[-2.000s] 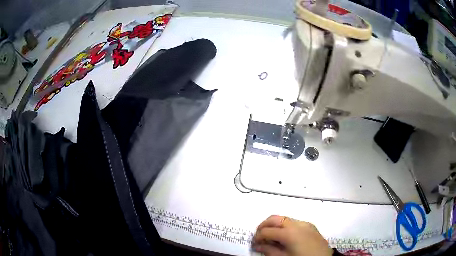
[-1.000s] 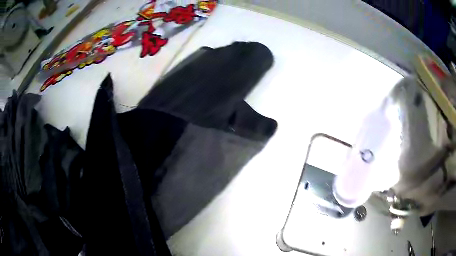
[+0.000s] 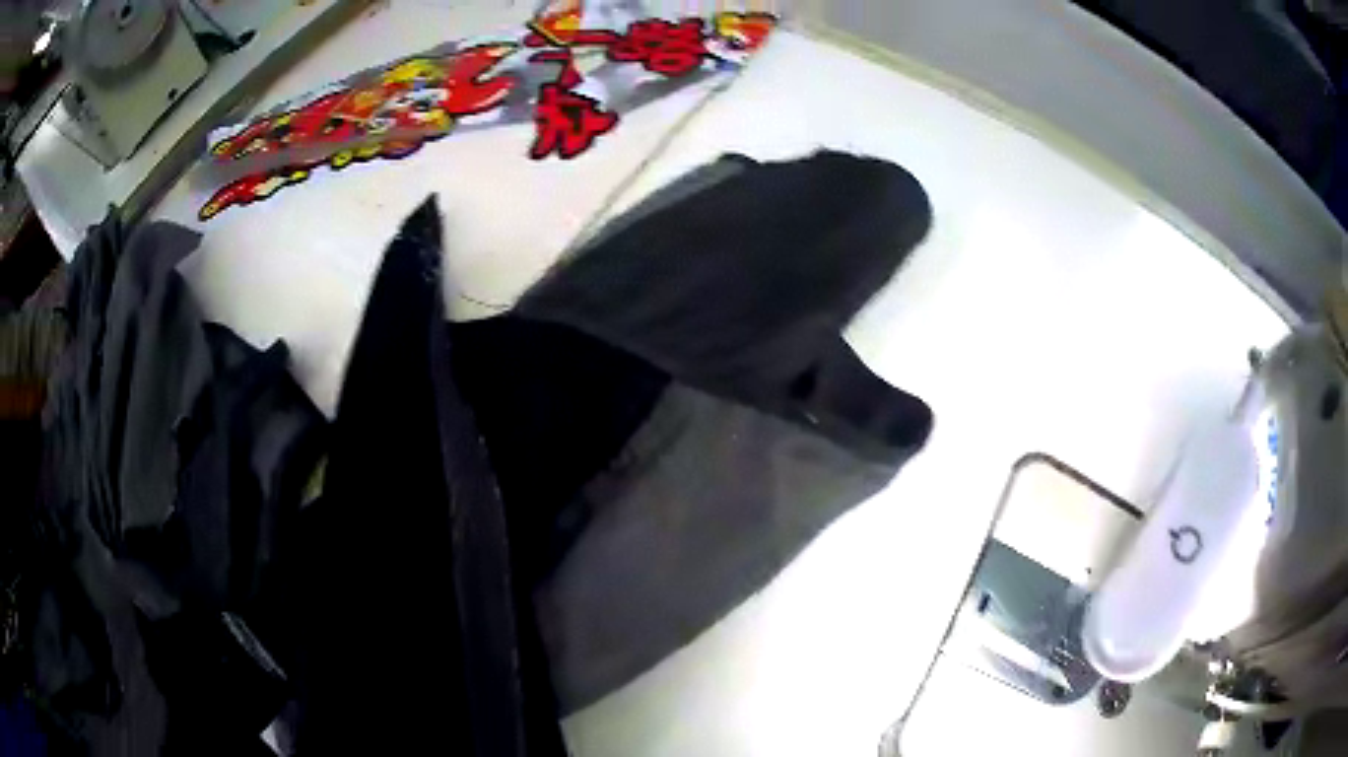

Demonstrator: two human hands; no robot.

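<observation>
A black and dark grey garment piece lies spread on the white sewing table, with a pointed black fold standing up at its left. More dark cloth is heaped at the far left and runs off the lower edge. The off-white sewing machine head is at the right, partly cut off. The shiny slide plate lies in the bed beside it. The cloth is left of the plate, apart from it. Neither of my hands is in the picture.
A red-and-yellow graphic is on the table at the upper left. Part of another machine stands beyond it. The raised pale table edge curves along the back. A small metal knob lies at the slide plate.
The view has swung left, so the cloth and machine appear farther right and the scissors and tape roll are out of the picture. The hand seen at the front edge two seconds ago is gone from view.
</observation>
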